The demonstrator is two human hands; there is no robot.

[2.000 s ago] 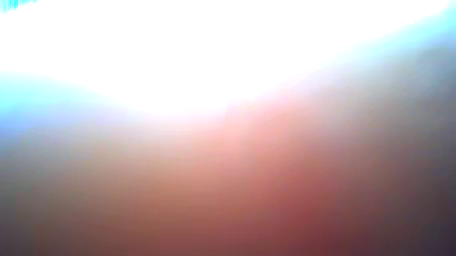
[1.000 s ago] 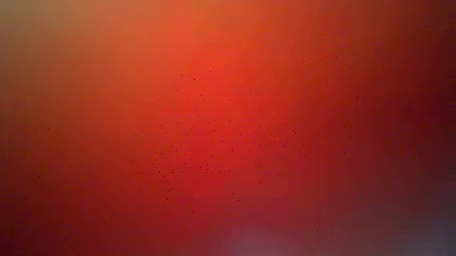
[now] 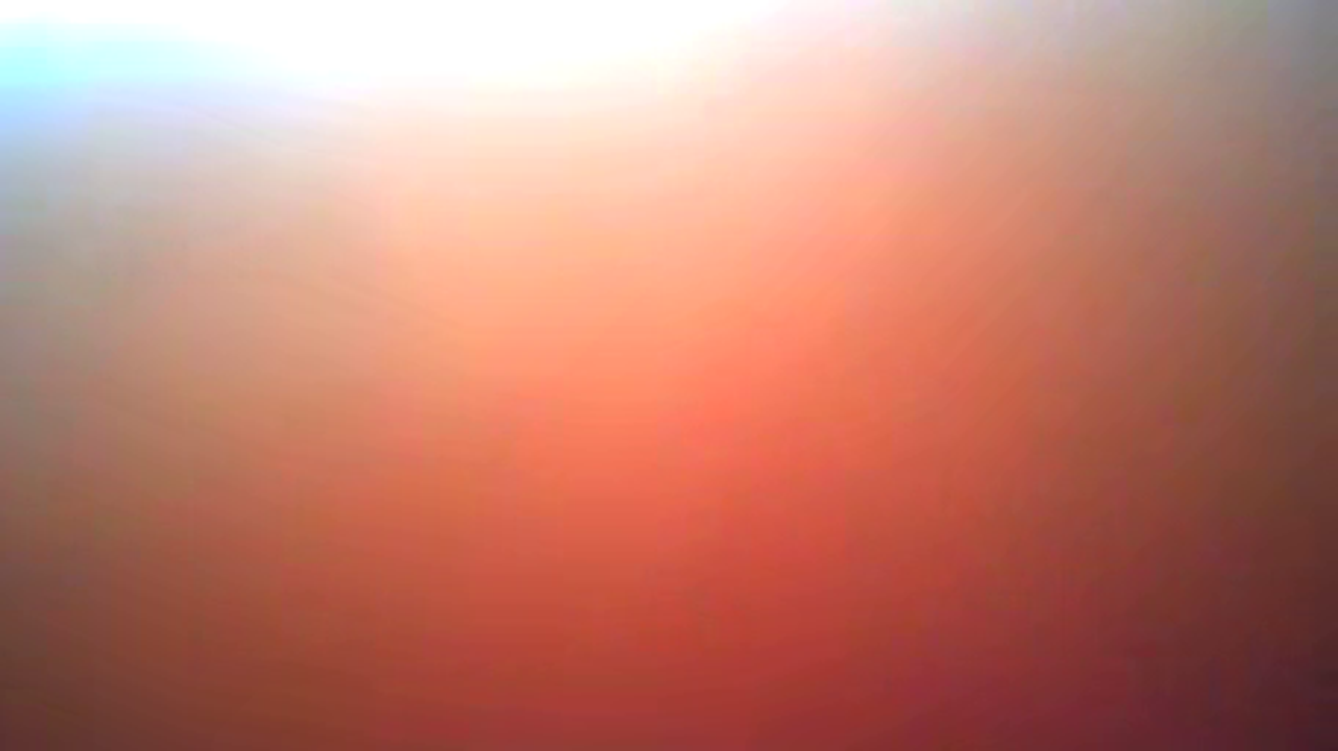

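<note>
A red-orange blur [image 3: 660, 440] fills nearly the whole head view. It lies very close against the lens, and it looks like a hand or palm covering the camera. No finger, edge or outline shows, so I cannot tell whether it is my left hand or my right hand. No workpiece or tool can be made out. Anything behind the blur is hidden.
A bright white glare runs along the top edge, strongest at the upper left, with a pale blue tint at the far left. The right side is darker and brownish. No object or edge can be made out.
One second ago the view was deep red all over. Now it is lighter and more orange, and white glare shows at the top, a smaller area than two seconds ago.
</note>
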